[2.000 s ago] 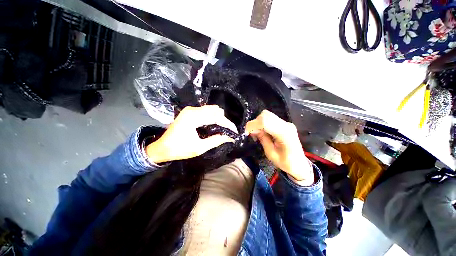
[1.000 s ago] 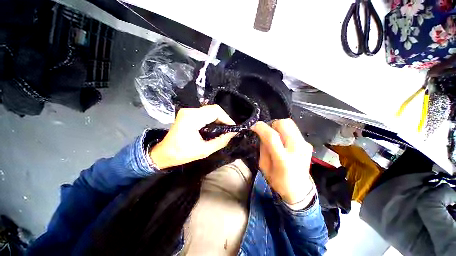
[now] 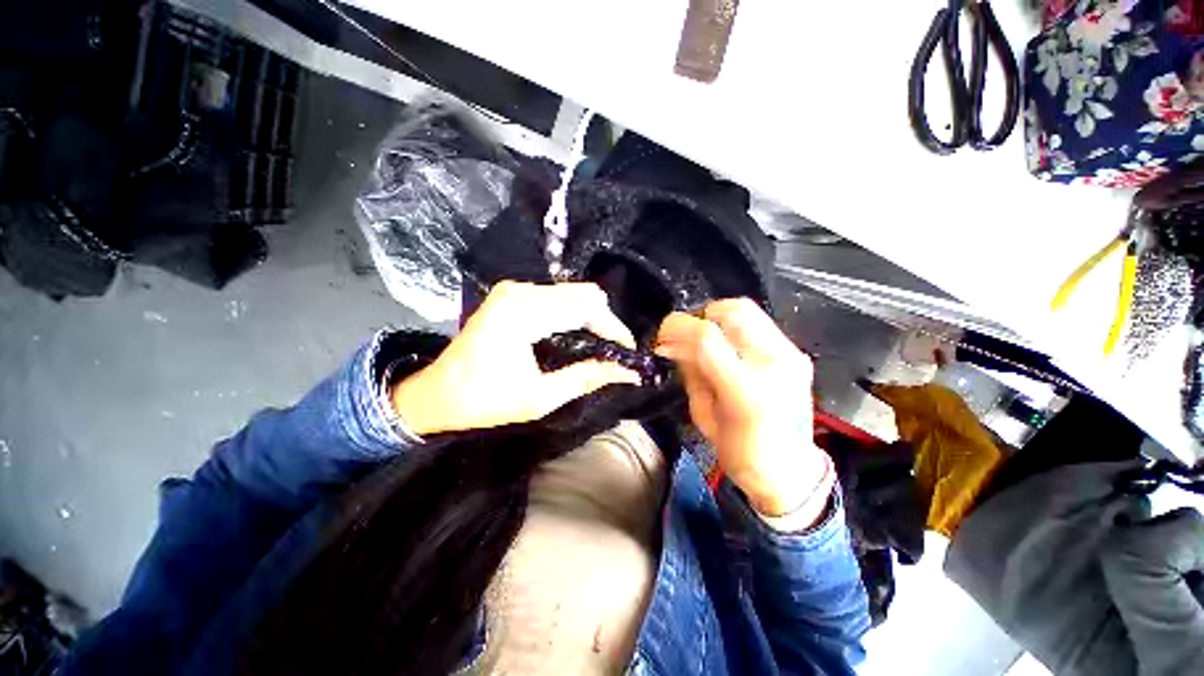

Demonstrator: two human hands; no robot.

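Note:
A black textured garment [image 3: 673,238] is bunched on the lap, against the white table's edge. Its narrow dark trim with light flecks [image 3: 594,349] runs between my hands. My left hand [image 3: 508,363] pinches the trim and cloth between thumb and fingers. My right hand [image 3: 742,396] is close beside it, with thumb and fingertips together at the right end of the pinched trim. Whether a needle or thread is in the right fingertips cannot be seen.
On the white table [image 3: 819,119] lie a flat brown strip [image 3: 706,37], black-handled scissors [image 3: 964,77], a floral pouch [image 3: 1116,90] and a yellow-handled tool [image 3: 1120,293]. Crumpled clear plastic [image 3: 429,211] is behind my left hand. Dark garments [image 3: 145,145] hang at left. Mustard cloth [image 3: 944,449] and someone's grey sleeve [image 3: 1083,555] are at right.
My right hand moved right and down from the trim, then returned close to my left fingertips. The raised loop of trim has lowered. My left hand keeps its pinch.

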